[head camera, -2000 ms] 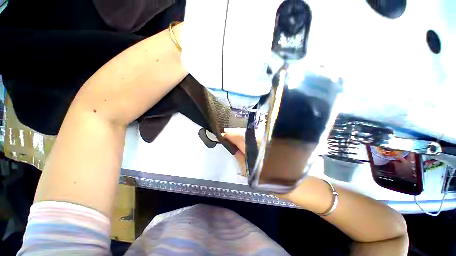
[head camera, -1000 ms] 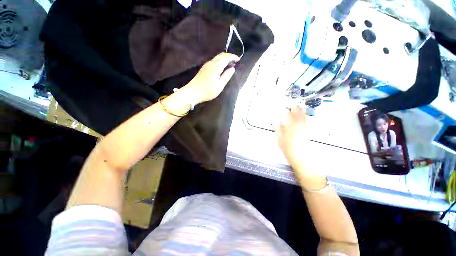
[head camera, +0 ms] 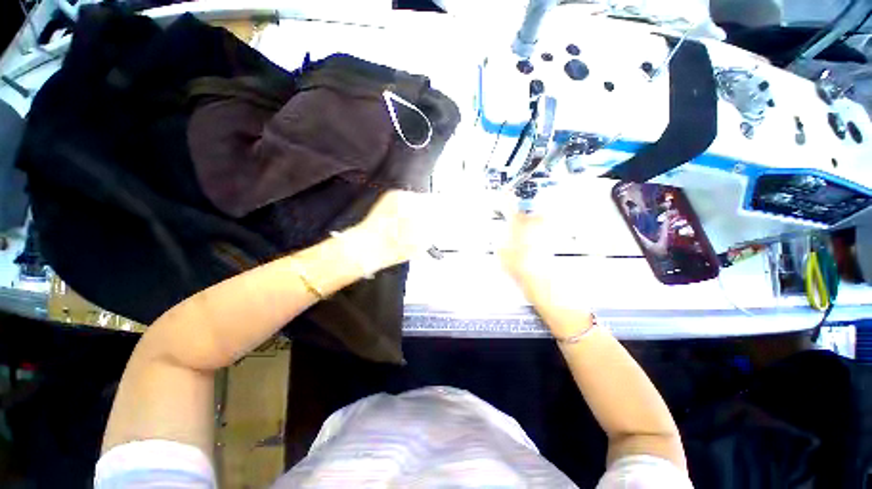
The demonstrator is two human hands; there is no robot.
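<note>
The black and dark brown garment (head camera: 287, 143) lies bunched on the left of the white sewing machine table, with a thin white loop (head camera: 409, 120) on its top. My left hand (head camera: 397, 227) is at the garment's right edge; glare washes out its fingers, so its grip cannot be told. My right hand (head camera: 519, 234) is just in front of the needle area (head camera: 516, 181); its fingers are washed out by glare too. The white sewing machine head (head camera: 612, 105) stands behind.
A phone (head camera: 666, 232) with a lit screen lies right of the needle. Yellow-green snips (head camera: 817, 277) lie at the right table edge. A dark control panel (head camera: 808, 196) is at the right. A marked ruler strip (head camera: 468, 323) runs along the front edge. Brown cardboard (head camera: 253, 411) is below at left.
The view has pulled back from the machine head, which first hid much of the table. The garment lies flatter at left, and my left hand has moved down from beside the white loop.
</note>
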